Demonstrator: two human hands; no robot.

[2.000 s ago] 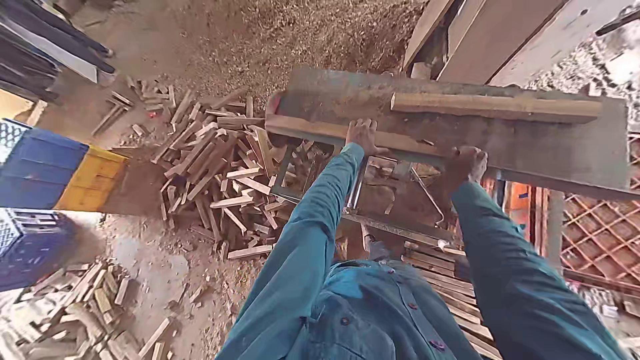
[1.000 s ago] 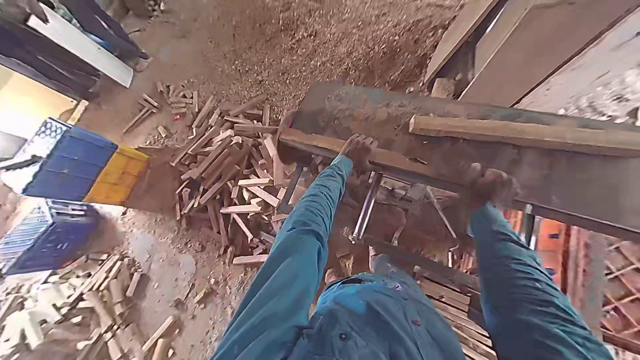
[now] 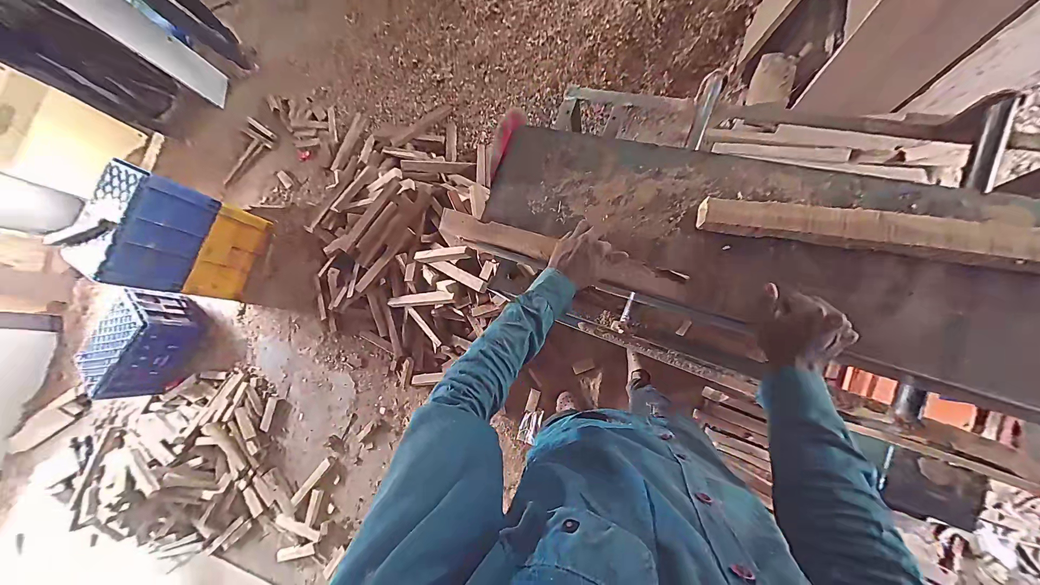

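Note:
A long dark metal tabletop, dusted with sawdust, crosses the view. My left hand lies over a wooden strip along its near edge, fingers curled over the wood. Further right, my right hand is bent at the near edge of the tabletop; its fingertips and what they hold are hard to make out. On the tabletop, beyond my right hand, rests a long squared wooden bar. A metal rail of the supporting frame runs below the near edge.
Offcuts lie heaped left of the table, with another offcut pile at lower left. Blue and yellow plastic crates and a blue crate stand at far left. Wood shavings cover the ground beyond; boards lean at upper right.
More of the metal frame now shows beyond the tabletop's far edge, and the gap between its near edge and the near rail looks narrower. Both hands remain along the near edge.

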